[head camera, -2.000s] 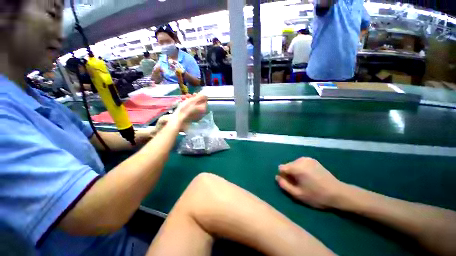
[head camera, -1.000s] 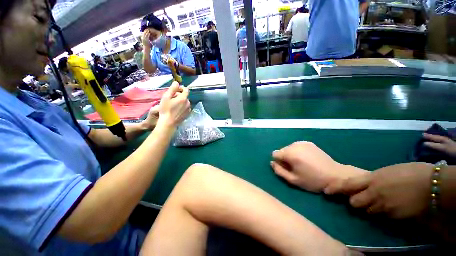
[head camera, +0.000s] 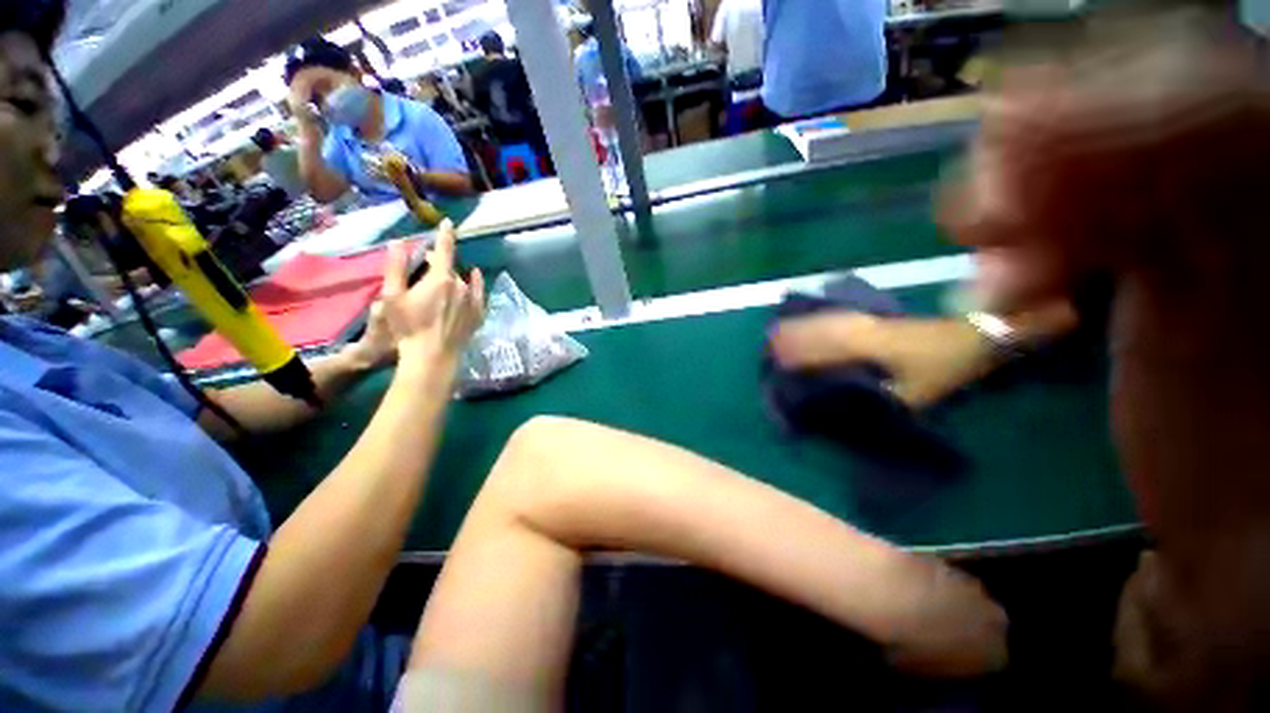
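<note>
My left arm is bent, its elbow at the bottom centre. My left hand (head camera: 958, 624) is blurred at the front edge of the green bench (head camera: 669, 488), and its fingers are unclear. A large blurred hand and forearm (head camera: 1086, 181) fill the right side close to the camera. I cannot tell for certain whether this is my right hand, or whether it holds anything. Another person's hand with a bright band at the wrist presses on a dark cloth (head camera: 836, 397) on the bench.
At the left, a seated person in blue has both hands raised behind a hanging yellow electric screwdriver (head camera: 209, 279). A clear bag of small parts (head camera: 515, 348) lies near the post (head camera: 568, 153). Red sheets (head camera: 300, 300) lie behind. A flat board (head camera: 891, 128) lies across the line.
My right hand has left its place on the bench, where a beaded-bracelet hand was touching its wrist. The dark cloth has moved left onto that spot. The view has shifted right.
</note>
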